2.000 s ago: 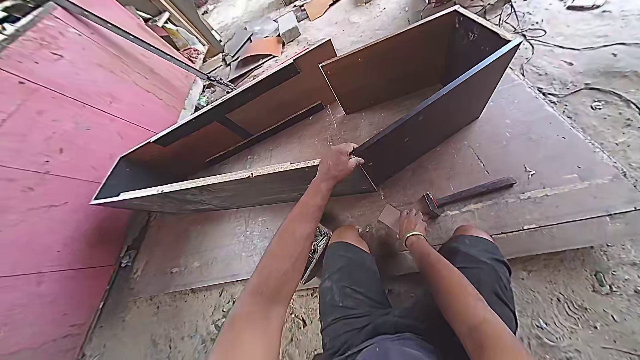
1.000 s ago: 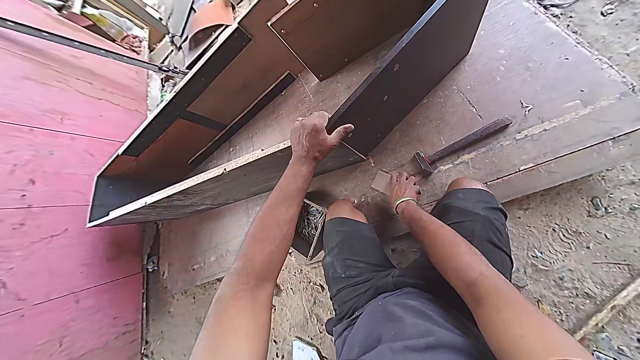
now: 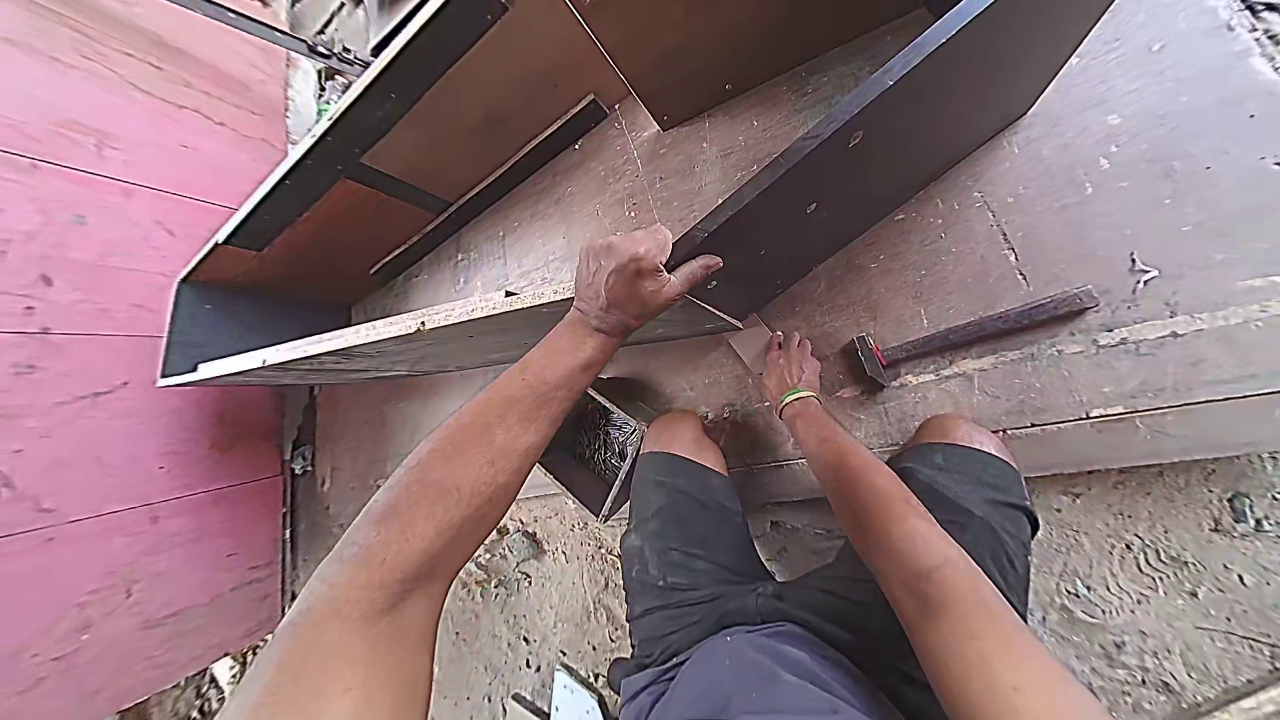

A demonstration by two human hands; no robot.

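Note:
My left hand [image 3: 635, 280] grips the top edges of two dark boards where they meet; its thumb points right. One is a long board [image 3: 440, 345] with a pale raw edge, running left, and the other a dark board [image 3: 860, 150] rising to the upper right. Both stand on edge on a low wooden platform [image 3: 1130, 230]. Near the foot of that corner, my right hand [image 3: 792, 368] has its fingers on a small flat brown piece [image 3: 750, 342] lying on the platform. A hammer [image 3: 975, 335] with a dark handle lies to its right.
An open box of nails [image 3: 605, 440] stands left of my knee. Beyond the long board are the frame's far side [image 3: 480, 120] and an inner brown panel [image 3: 740, 50]. A pink panelled surface [image 3: 130, 330] borders the left. Rough sandy ground [image 3: 1170, 570] lies below the platform.
The view has moved closer to the boards' corner. Both hands stay at about the same places, the left on the corner and the right on the small flat piece.

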